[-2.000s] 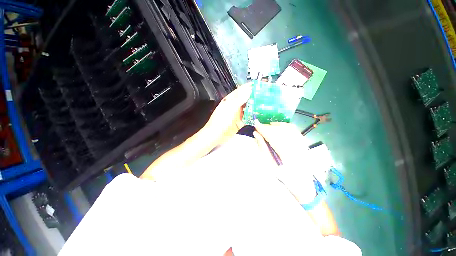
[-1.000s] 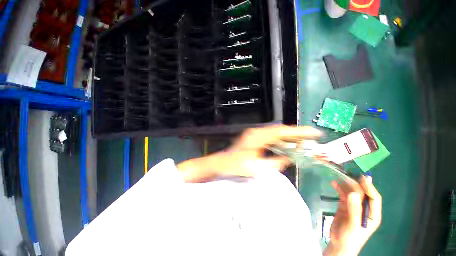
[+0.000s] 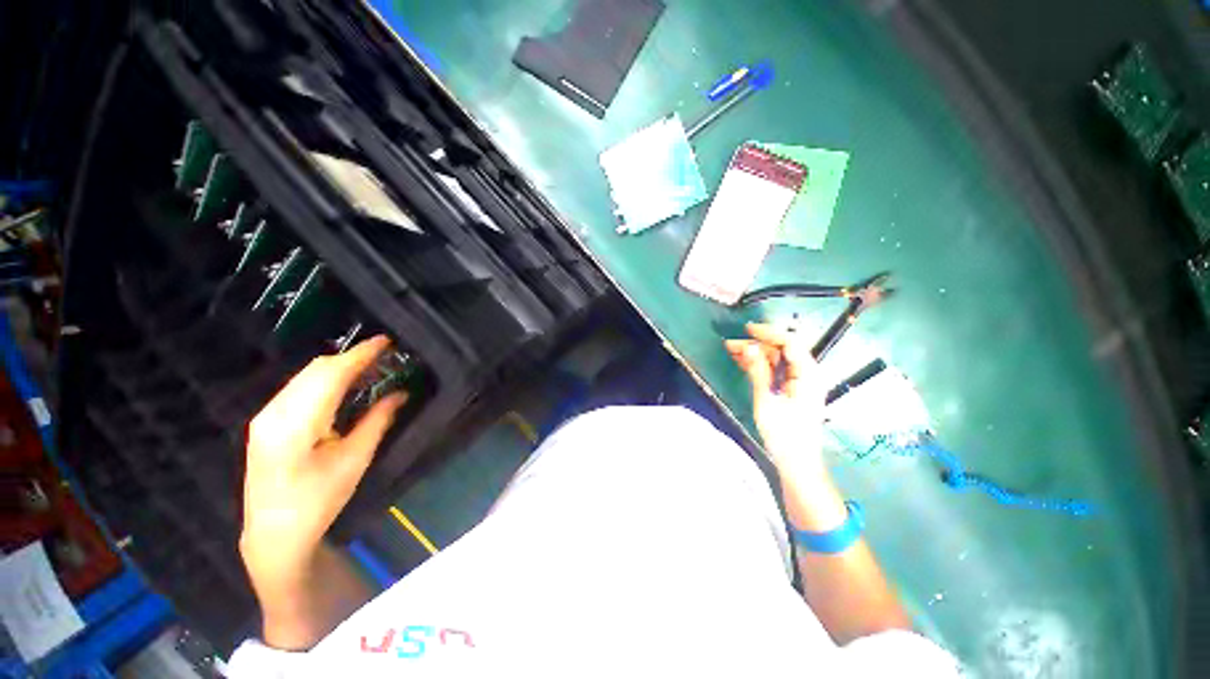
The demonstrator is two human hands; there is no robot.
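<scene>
My left hand [image 3: 295, 458] is in the slotted black crate [image 3: 146, 332], with thumb and fingers around the edges of a green circuit board [image 3: 385, 377]. The board stands at the near end of a row of upright boards [image 3: 285, 285]. My right hand [image 3: 786, 391], with a blue wrist band, is over the bench beside the cutters [image 3: 856, 295], fingers bent. A small dark shape shows by its fingertips; whether the hand holds it is unclear. Another circuit board [image 3: 653, 174], washed out by glare, lies flat on the bench.
A smartphone [image 3: 743, 226] overlaps a green card [image 3: 819, 199]. A blue-capped pen [image 3: 737, 96] and a black notched plate [image 3: 591, 53] lie further off. A pale item [image 3: 878, 405] and blue coiled cord [image 3: 1008, 497] lie right. Boards [image 3: 1139, 100] sit on the conveyor.
The board first held in both hands went to my left hand alone, which moved left into the crate. My right hand is back near the cutters. The view turned away, then back.
</scene>
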